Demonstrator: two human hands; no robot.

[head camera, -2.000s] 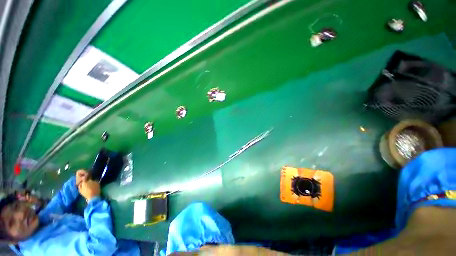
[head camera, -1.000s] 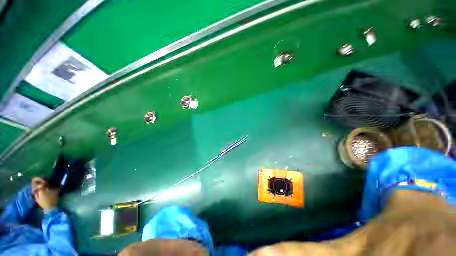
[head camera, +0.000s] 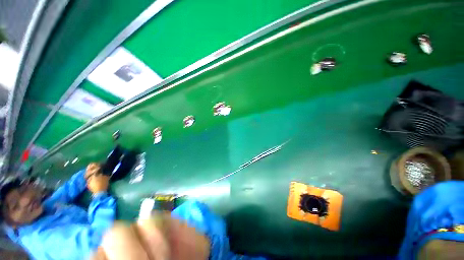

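Observation:
The orange fixture lies on the green mat near the front. A black round part with a spiky edge sits at its middle. My left hand is raised and blurred at the bottom edge, left of the fixture. Its fingers look bent, and whether they hold anything cannot be told. My right hand is cut off by the bottom right corner. Only skin below the blue sleeve shows, and its fingers are hidden. Thin silver tweezers lie on the mat with a wire strand running left from them.
A solder reel is partly hidden behind my left hand. A tan pot of metal wool and a black fan stand at right. Small round assemblies line the far strip. A person works at left beside a black bin.
My left hand has risen into view in front of the reel. The right hand shows less than before. The view has swung and shifted, and the fixture stays on the mat.

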